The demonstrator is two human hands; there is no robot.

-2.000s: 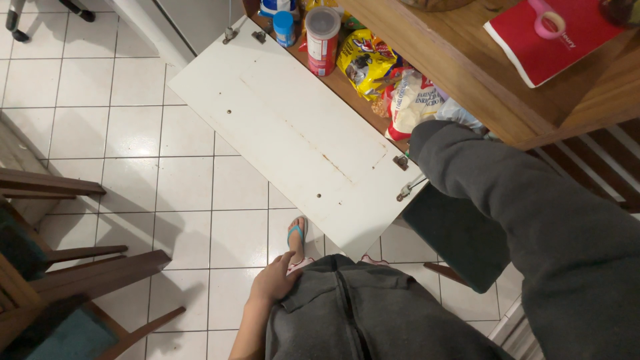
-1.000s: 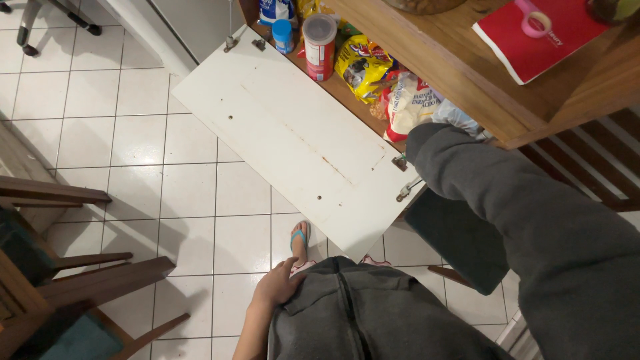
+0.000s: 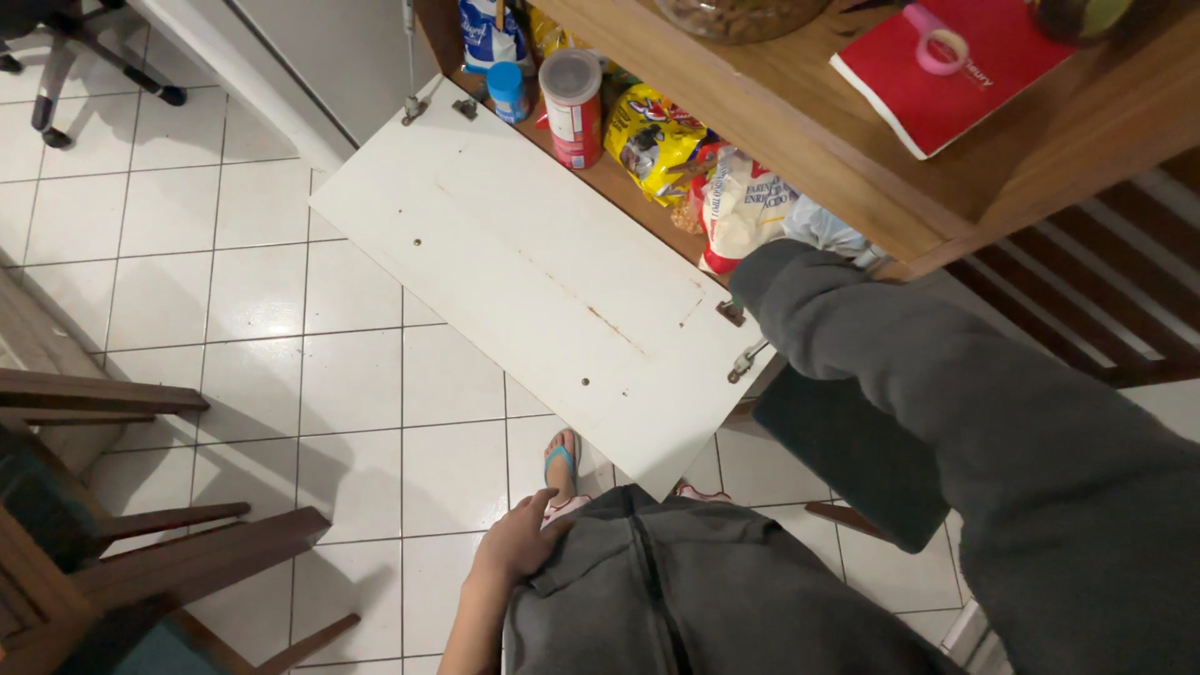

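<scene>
My left hand (image 3: pixel 517 536) rests against the side of my dark grey jacket and shows nothing in it. My right arm reaches down to the right end of the cupboard's shelf; its sleeve and the cupboard hide my right hand. Close to the cuff lie a red and white flour bag (image 3: pixel 741 211) and a pale plastic bag (image 3: pixel 825 225). Further left on the shelf are a yellow packet (image 3: pixel 649 141), a red canister with a grey lid (image 3: pixel 571 112), a blue-capped jar (image 3: pixel 507 94) and a blue and white packet (image 3: pixel 489 36). The white flap door (image 3: pixel 544 281) hangs open.
Above the shelf, a wooden top (image 3: pixel 900 122) holds a red booklet (image 3: pixel 947 75), a pink tape dispenser (image 3: pixel 937 49) and a glass jar (image 3: pixel 741 14). A dark chair seat (image 3: pixel 853 459) is below my right arm. Wooden chairs (image 3: pixel 206 562) stand at the lower left.
</scene>
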